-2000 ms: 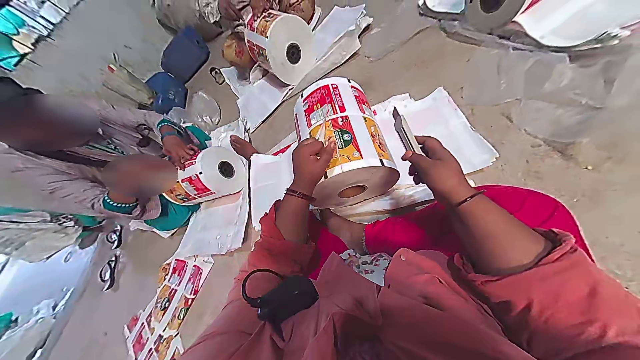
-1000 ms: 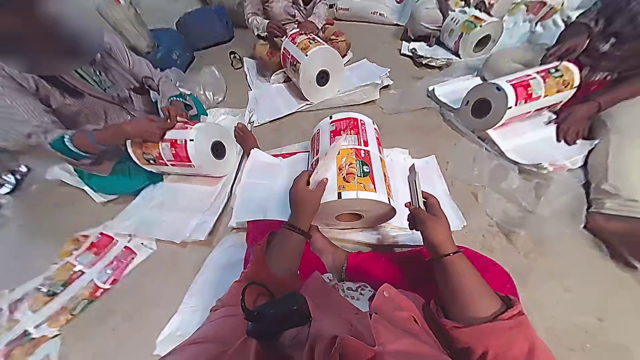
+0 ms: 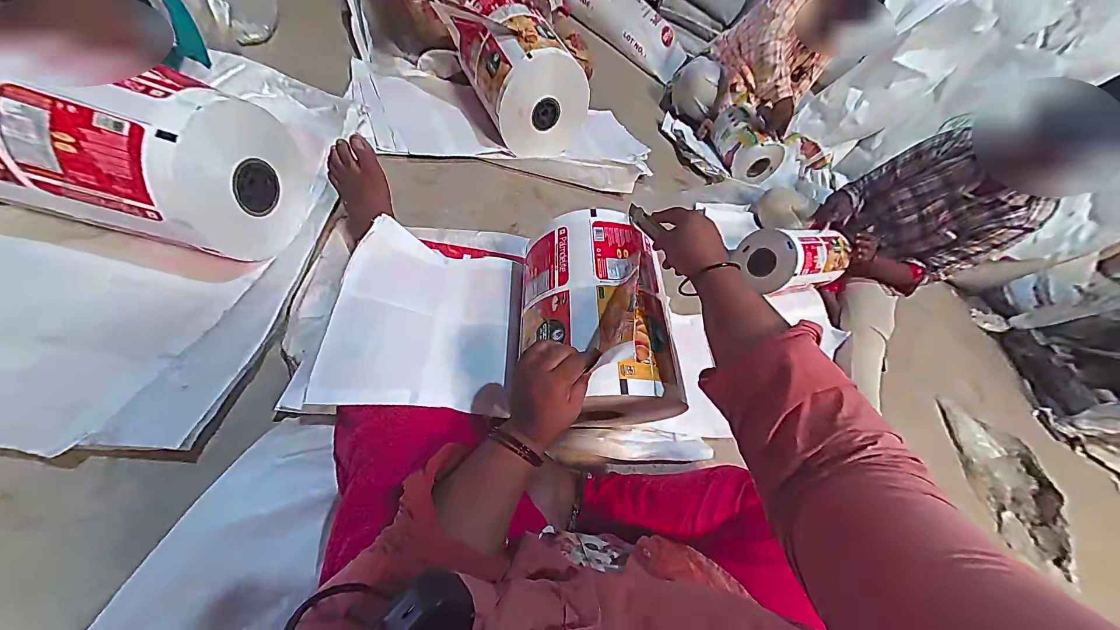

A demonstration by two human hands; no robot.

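Note:
A roll of printed packaging film (image 3: 569,289), red, white and yellow, lies on white sheets (image 3: 411,324) in front of my lap, one cardboard-cored end toward me. My left hand (image 3: 549,389) is at the roll's near left part, fingers closed on a lifted strip of the film (image 3: 617,319) that stands away from the surface. At the roll's far right edge is my right hand (image 3: 687,238), gripping a thin, flat cutting blade (image 3: 646,220) whose tip points up and left. Whether the blade touches the film cannot be told.
More film rolls lie around: a large one (image 3: 210,175) at left, one (image 3: 542,96) beyond mine, one (image 3: 787,258) at right beside a person in a checked shirt (image 3: 936,201). Another person's bare foot (image 3: 360,184) rests near my sheets. Plastic sheeting (image 3: 910,70) covers the upper right.
My right hand has moved from the roll's near right side up to its far right edge, blade still held. A film strip now stands lifted at my left hand. The view has shifted.

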